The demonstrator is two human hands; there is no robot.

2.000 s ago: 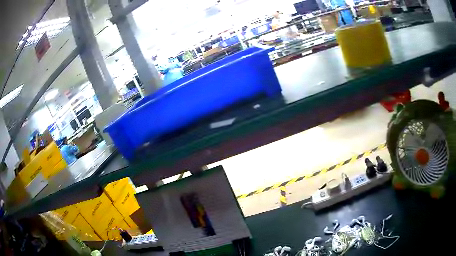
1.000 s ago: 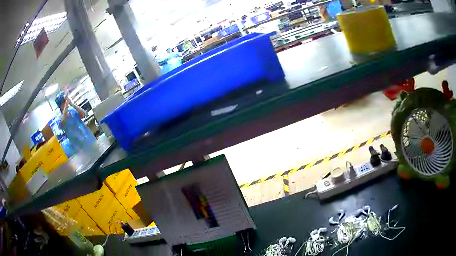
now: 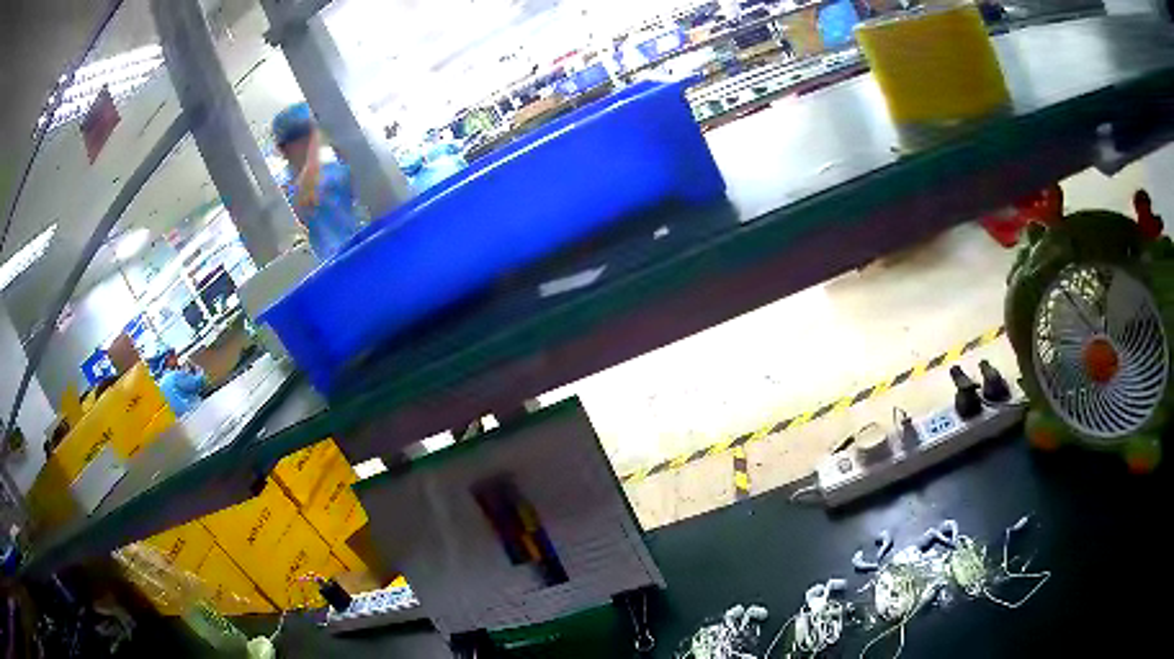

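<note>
Neither of my hands is in the picture. Several bundled white wired earphones lie in a row on the dark mat at the bottom right, the nearest ones cut off by the lower edge. Shiny bits show around their cords. A work instruction sheet with a dark coloured picture stands tilted on a green-edged board at the lower middle, with black binder clips at its lower edge. No phone shows.
A green-edged shelf crosses the view, bearing a blue parts bin and a yellow roll. Behind the earphones are a power strip and a green fan. Yellow cartons stand left. A person is beyond the shelf.
The view has tipped slightly downward, so more of the mat and earphones shows. The person in blue beyond the shelf has moved right, from near the cartons to behind the blue bin.
</note>
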